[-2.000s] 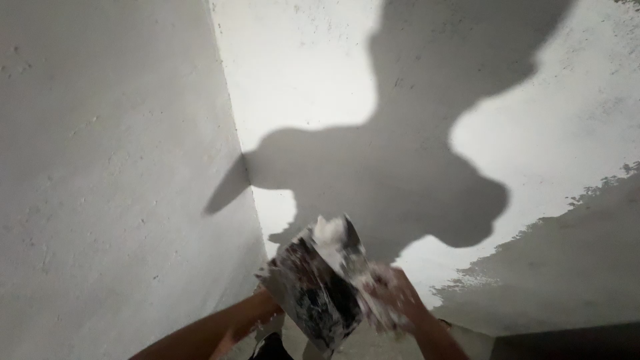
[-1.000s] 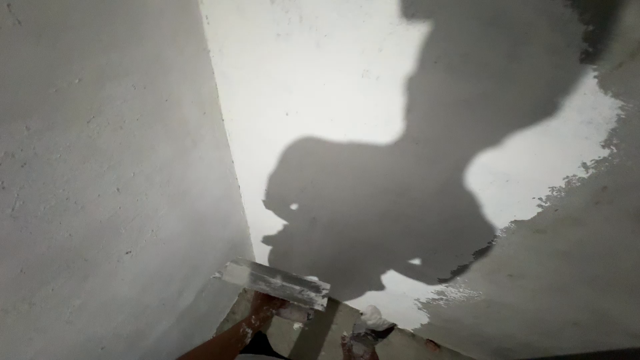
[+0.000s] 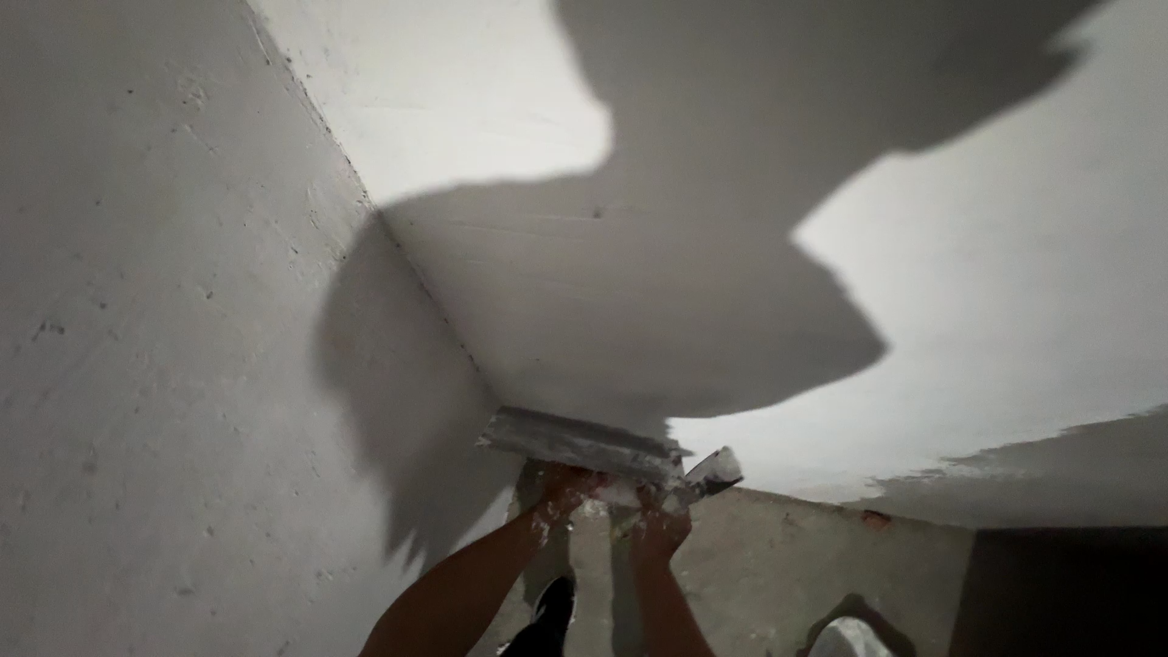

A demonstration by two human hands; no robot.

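My left hand (image 3: 570, 488), smeared with white compound, is closed on the wide metal plastering trowel (image 3: 584, 443). The trowel's long blade lies against the foot of the coated wall (image 3: 566, 310), its left end close to the corner. Just right of it my right hand (image 3: 662, 525) holds a smaller putty knife (image 3: 714, 473) with white compound on its blade. My right fingers are near the trowel's right end; whether they touch it I cannot tell.
A rough grey wall (image 3: 182, 365) stands on the left and meets the coated wall in a corner. Below lies the concrete floor (image 3: 757, 566), with my dark shoe (image 3: 555, 602), a whitish rounded object (image 3: 849, 639) and a reddish fragment (image 3: 876, 519). A dark area fills the lower right.
Two seconds ago both tools were together in front of me; one second ago the hands were apart. Now the trowel is at the wall's foot and my right hand is close beside my left.
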